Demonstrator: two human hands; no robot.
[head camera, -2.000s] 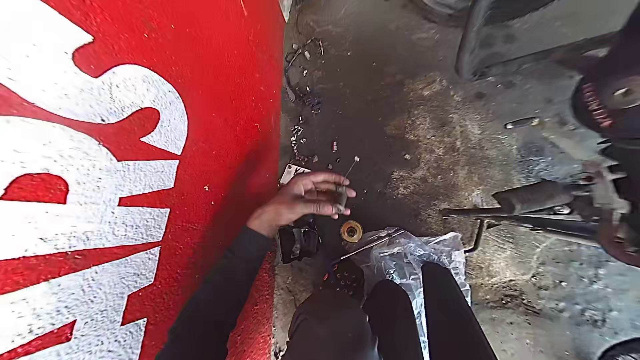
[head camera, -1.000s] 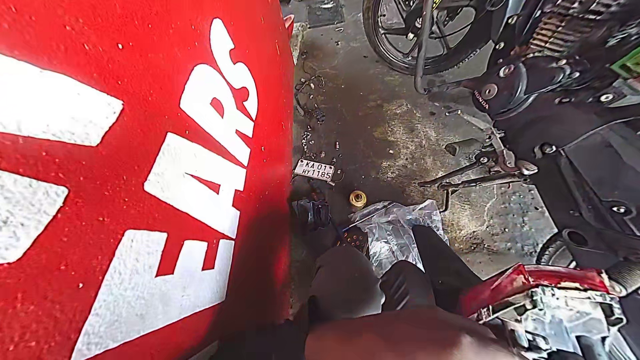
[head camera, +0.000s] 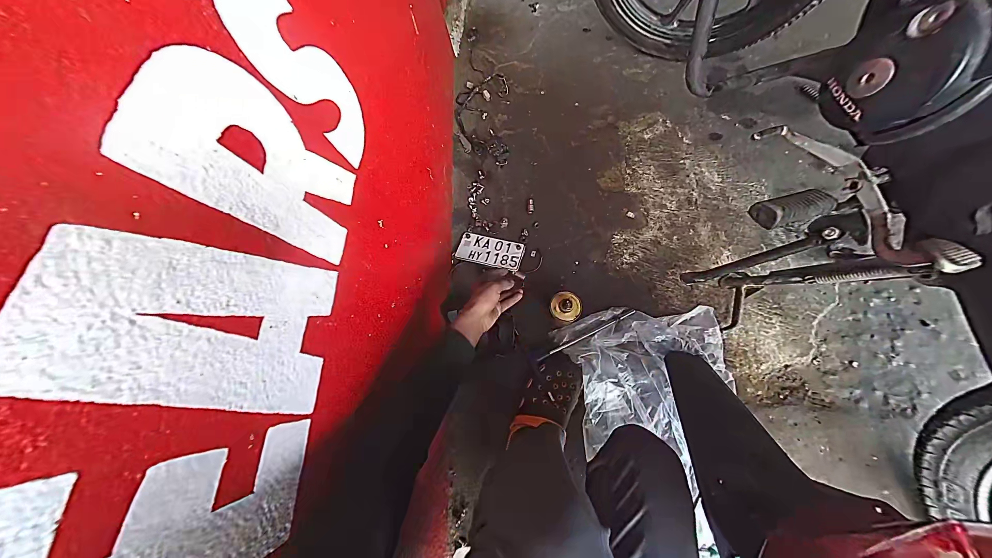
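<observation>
My left hand (head camera: 487, 306), in a black sleeve, reaches down to the floor beside the red wall. Its fingertips are at the lower edge of a white vehicle number plate (head camera: 490, 252); whether something small is between them I cannot tell. Right of the hand stands a round yellowish metal part (head camera: 565, 306). A thin dark rod (head camera: 589, 332) lies near clear plastic sheeting (head camera: 639, 356). Small loose parts (head camera: 477, 198) and a dark cable tangle (head camera: 484, 93) lie along the wall's foot. My right hand is out of view. A red lamp part (head camera: 922, 542) shows at the bottom right edge.
The red wall (head camera: 403, 155) with white painted letters takes up the left side. On the right stands a Honda motorcycle with a footrest (head camera: 794, 208) and side stand (head camera: 752, 262). A wheel (head camera: 961, 465) is at lower right, another (head camera: 682, 27) at the top. My legs fill the bottom.
Two seconds ago my left hand was raised above the floor with a small metal item at its fingers; now it is down by the number plate. The view has shifted strongly between frames.
</observation>
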